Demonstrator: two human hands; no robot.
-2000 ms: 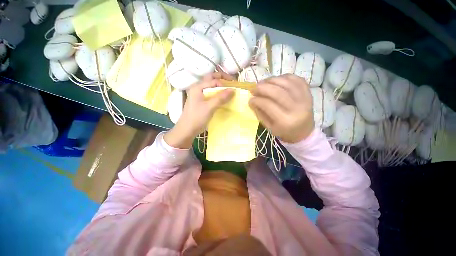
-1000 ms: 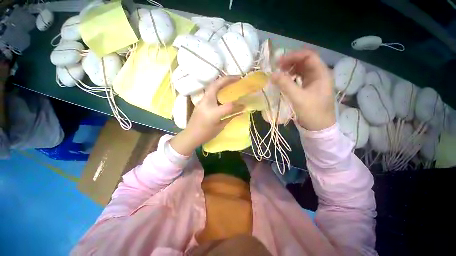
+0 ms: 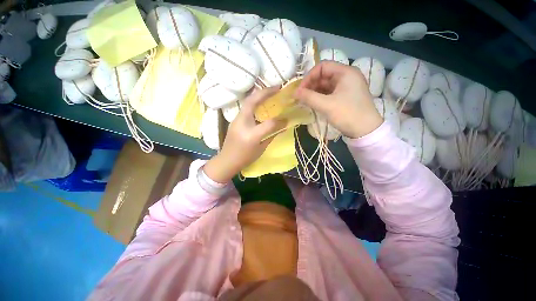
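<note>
My left hand (image 3: 250, 132) holds an oval pad with its tan face (image 3: 275, 107) up, together with a yellow label sheet (image 3: 273, 156) that hangs below it. My right hand (image 3: 341, 97) is at the right end of the tan face, thumb and forefinger pinched together. Whether a tiny label is between these fingertips cannot be made out. Thin cords (image 3: 320, 159) hang at the right of the sheet. White speckled pads (image 3: 230, 63) with brown lines lie piled just beyond my hands.
Yellow sheets (image 3: 167, 88) and a paler folded one (image 3: 120, 35) lie among pads at left. More corded pads (image 3: 442, 113) are heaped at right. A single pad (image 3: 408, 32) lies on the dark green surface beyond. A brown carton (image 3: 126, 188) stands below left.
The pad's tan face has turned up into view and the sheet has dropped lower behind it. My right hand has moved away and come back to the pad. The lone far pad has shifted left.
</note>
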